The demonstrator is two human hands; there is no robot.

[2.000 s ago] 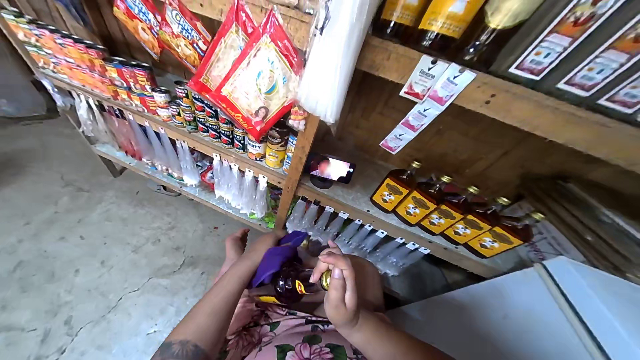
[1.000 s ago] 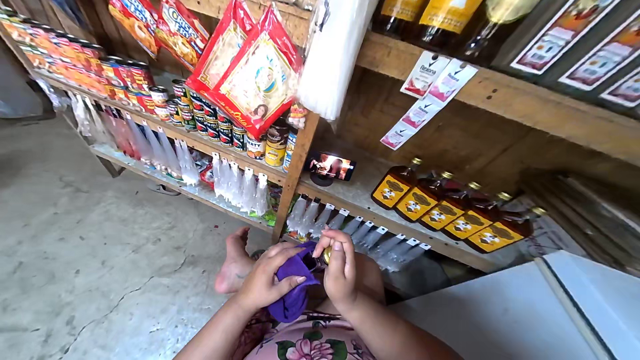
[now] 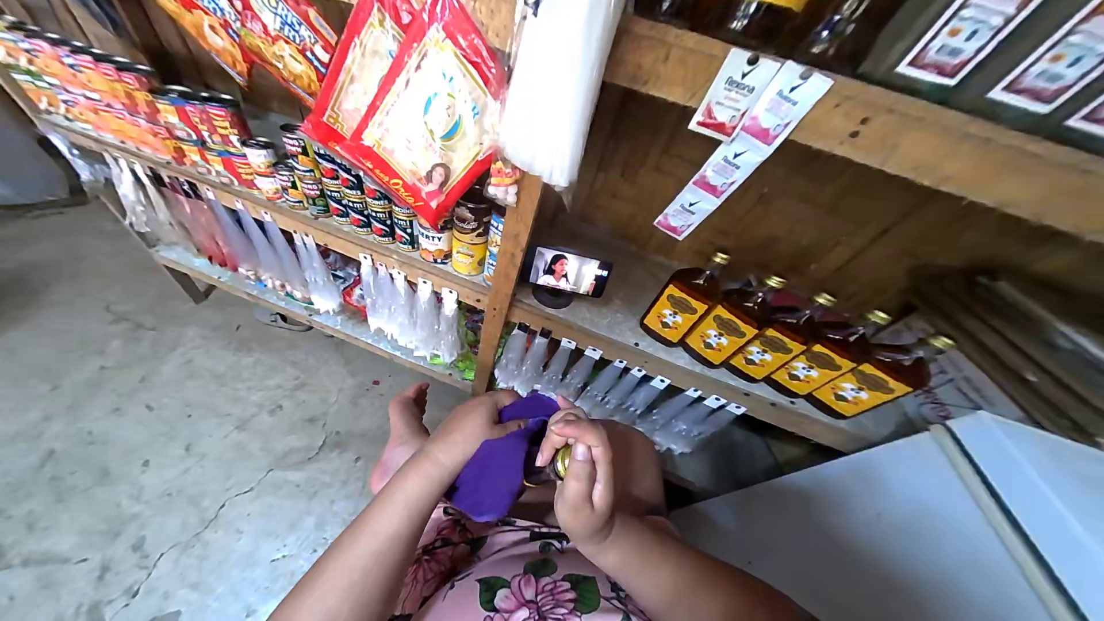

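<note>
My left hand (image 3: 483,427) grips a purple cloth (image 3: 493,473), which is wrapped about a dark glass bottle (image 3: 536,473). Most of the bottle is hidden by the cloth and my fingers. My right hand (image 3: 582,483) has its fingers closed around the bottle's neck, at the gold cap (image 3: 562,462). Both hands are above my lap, over a pink floral garment (image 3: 539,595). The bottle lies tilted, its cap toward my right hand.
Amber bottles with yellow labels (image 3: 766,349) stand on the wooden shelf (image 3: 595,323) ahead, beside a phone (image 3: 569,272) on a stand. Small plastic packets (image 3: 621,388) hang below. Tins (image 3: 345,190) line the left shelf. A white surface (image 3: 828,517) is at right, my bare foot (image 3: 404,431) at left.
Two seconds ago the bottle's dark body and part of its label showed beside the cloth; now the purple cloth covers most of it. My left hand has shifted over the cloth.
</note>
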